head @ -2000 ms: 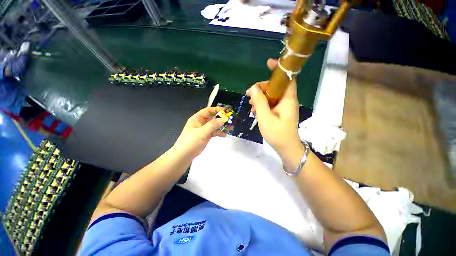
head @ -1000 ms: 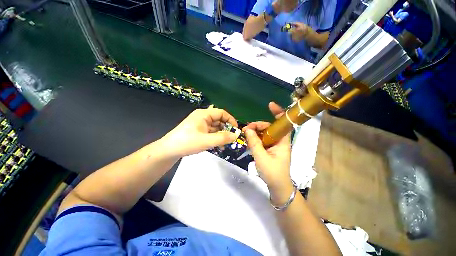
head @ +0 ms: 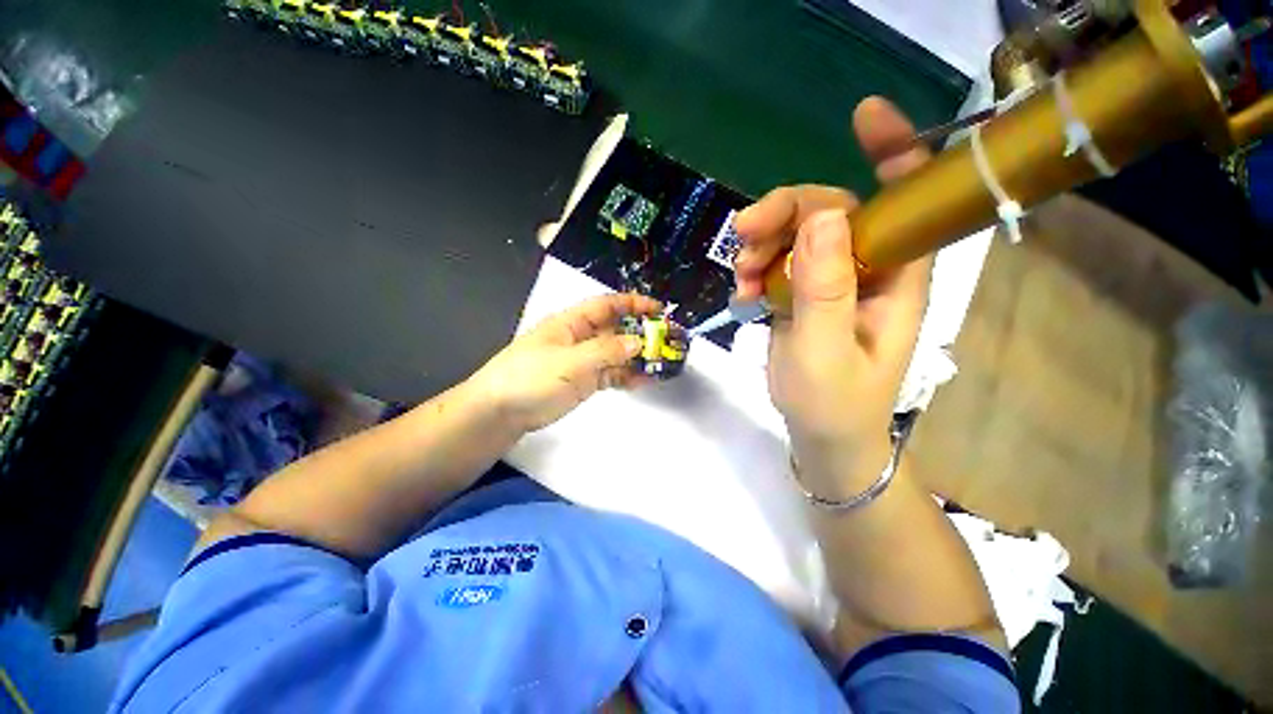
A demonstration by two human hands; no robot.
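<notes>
My left hand (head: 559, 366) holds a small circuit board assembly (head: 656, 343) with a yellow block in its fingertips, above the white paper. My right hand (head: 845, 300) is wrapped around the front of the gold-brown dispensing gun (head: 998, 156), which slants down to the left. The gun's pale nozzle (head: 729, 318) points at the board, its tip close to the board's right side. I cannot tell whether it touches. A green board (head: 630, 211) lies on the glossy black printed sheet (head: 683, 176) beyond my left hand.
A row of green-yellow boards (head: 433, 42) stands past the matte black sheet (head: 321, 209). A pale flat stick (head: 586, 179) lies at that sheet's edge. Stacked boards (head: 35, 328) are at far left. A clear plastic bag (head: 1212, 446) lies on the brown board (head: 1061, 377) at right.
The view has tilted down. The gun lies at a flatter slant and my hands are farther apart, so the nozzle and the board's yellow block now show. The person opposite is out of view.
</notes>
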